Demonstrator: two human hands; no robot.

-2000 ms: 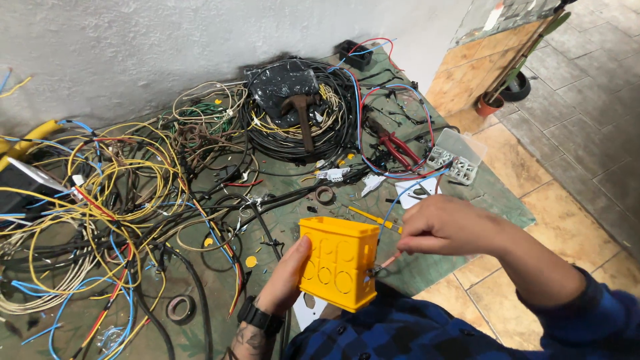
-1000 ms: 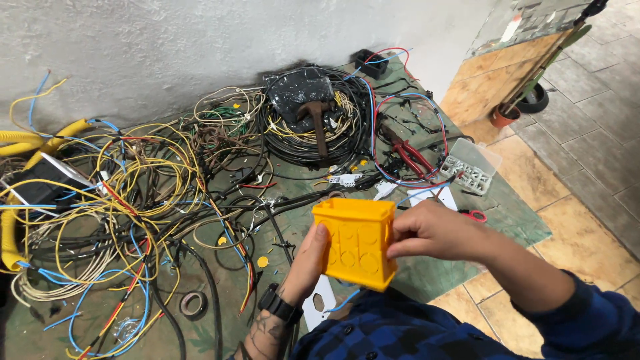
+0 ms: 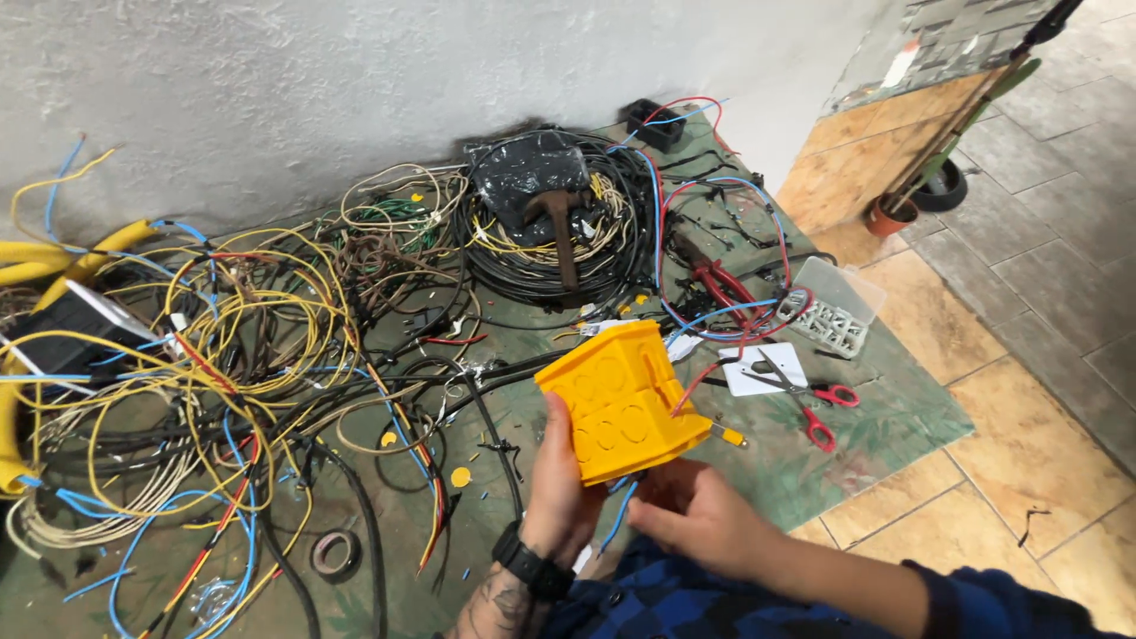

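My left hand [image 3: 564, 475], with a black watch on its wrist, grips a yellow plastic electrical box [image 3: 617, 408] from its left side. The box is tilted, its round knockouts facing up. My right hand [image 3: 697, 515] is just below the box's lower right edge, fingers bent by a blue wire [image 3: 619, 524] that comes out under the box; whether it pinches the wire is unclear. A red wire [image 3: 697, 390] enters the box's right side. Right of the box lie red-handled scissors [image 3: 812, 410] on a white plate [image 3: 765, 369], and a yellow-handled screwdriver [image 3: 733, 436] partly hidden by the box.
Tangled yellow and blue wires [image 3: 257, 328] cover the left of the green table. Behind the box are a black cable coil [image 3: 506, 288], a hammer [image 3: 561, 235] and red-handled pliers [image 3: 723, 286]. A clear case of small parts [image 3: 825, 324] sits at right, a tape roll [image 3: 335, 556] at lower left.
The yellow box has been tilted in my left hand. My right hand has moved from the box's right side to below it, beside the blue wire. The scissors now show more fully.
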